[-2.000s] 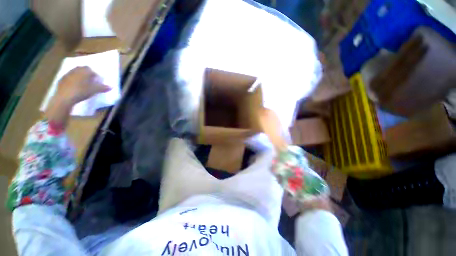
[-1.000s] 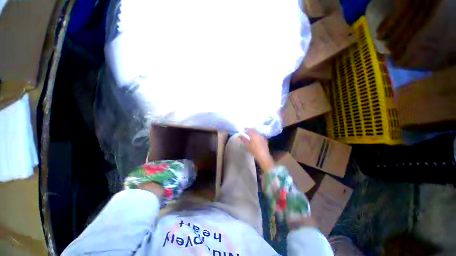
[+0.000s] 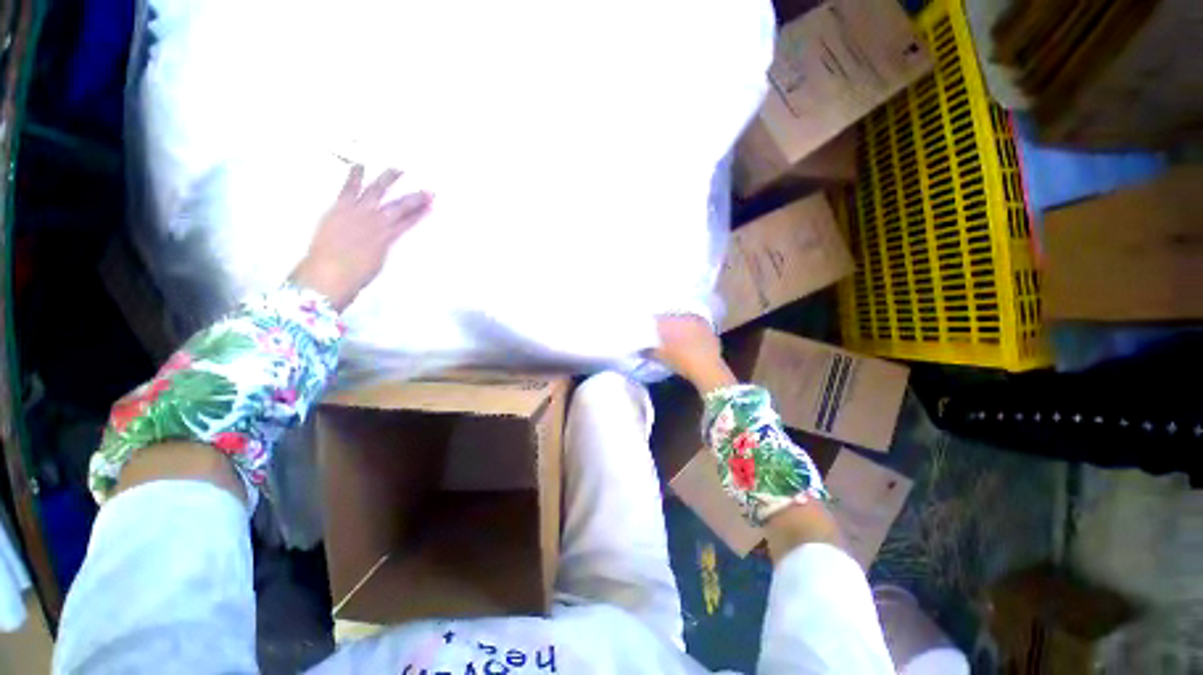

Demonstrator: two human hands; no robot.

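The large bag of foam sheets (image 3: 528, 158) is a glaring white bulk in front of my knees. My left hand (image 3: 363, 231) lies on the foam with its fingers spread. My right hand (image 3: 686, 346) is at the bag's lower right edge; its fingers are partly lost in the white, and the edge seems pinched in them. The open brown carton (image 3: 442, 508) stands between my thighs below the bag, its opening towards me. Its inner walls show brown, with a lighter patch on the far inside wall.
Waiting cartons (image 3: 834, 389) lie in a loose pile at right. The yellow crate (image 3: 930, 198) stands beside them. A black crate (image 3: 1069, 422) is at far right. A pale pinkish cylinder (image 3: 910, 640) is at the lower right. A table edge (image 3: 16, 396) runs down the far left.
My left hand was on the foam pad at left, then inside the carton, and is now on the bagged foam. My right hand moved from beside the carton to the bag's edge. The view turned right.
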